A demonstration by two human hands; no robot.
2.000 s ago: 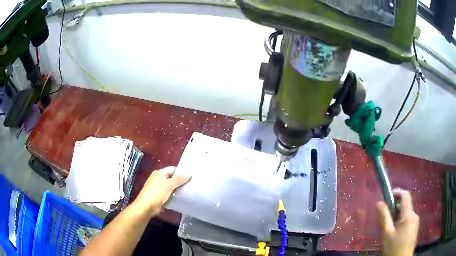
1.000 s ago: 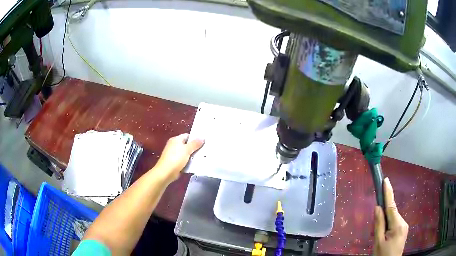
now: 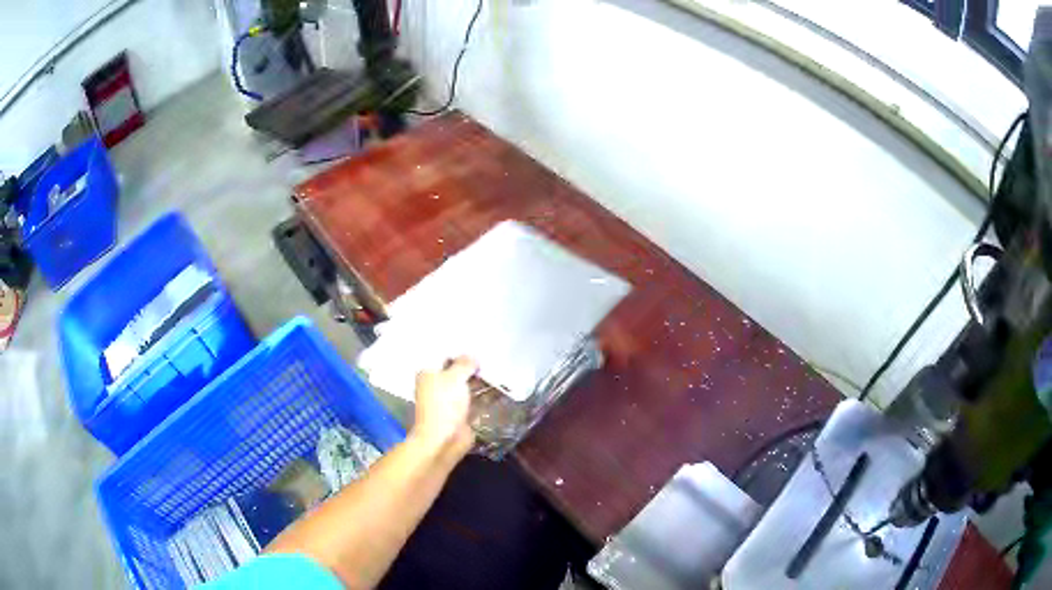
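My left hand (image 3: 444,403) is at the near edge of a silver-white sheet-metal plate (image 3: 519,302), its thumb on top and its fingers below. The plate lies over or just above an uneven stack of plates (image 3: 502,426) on the red-brown bench; blur hides whether they touch. The drill press table (image 3: 767,544) is at the lower right with no plate on it. The dark drill chuck (image 3: 917,501) is above it. My right hand is out of the picture.
Blue crates (image 3: 248,403) with plates standing on edge are on the floor at left. A grey lower ledge (image 3: 681,524) adjoins the machine table. The green drill head (image 3: 1004,426) is at the right edge. Metal chips dot the bench (image 3: 658,403).
The view has swung left. My left hand has carried the plate from under the chuck to the stack. My right hand and the feed handle have left the picture.
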